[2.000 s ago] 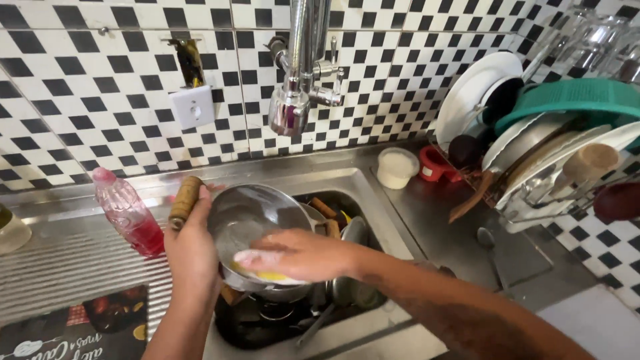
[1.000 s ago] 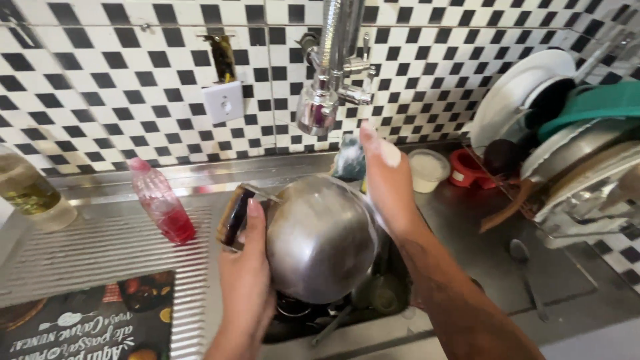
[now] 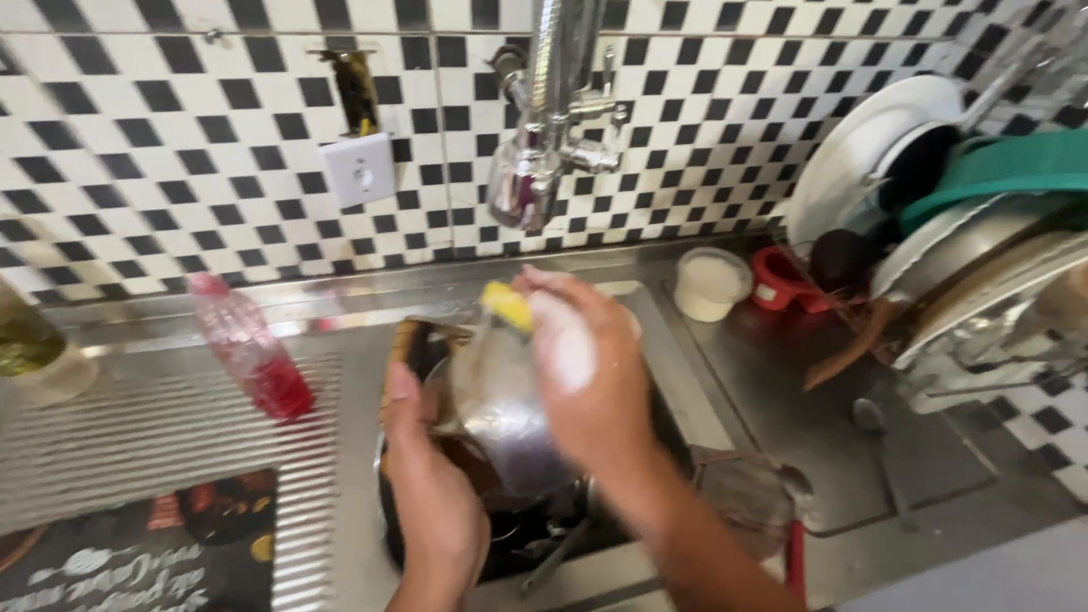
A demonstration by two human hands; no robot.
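A steel pot (image 3: 510,425) is tilted on its side above the sink basin (image 3: 671,382). My left hand (image 3: 438,493) grips it at the left, by its handle side. In my right hand (image 3: 586,365), white with suds, is a yellow sponge (image 3: 508,306), pressed near the pot's upper rim. Dark water or dishes and a utensil handle lie below the pot, partly hidden. The chrome faucet (image 3: 527,178) hangs just behind my right hand.
A pink soap bottle (image 3: 255,348) stands left on the ribbed drainboard. Right of the sink are a white tub (image 3: 712,285), a red cup (image 3: 782,280), a spoon (image 3: 884,459), a strainer (image 3: 748,493) and a loaded dish rack (image 3: 935,374).
The pot has turned: its inside faced up two seconds ago, then its rounded outside showed. My right hand has moved from inside the pot to its outer side, with the yellow sponge now visible.
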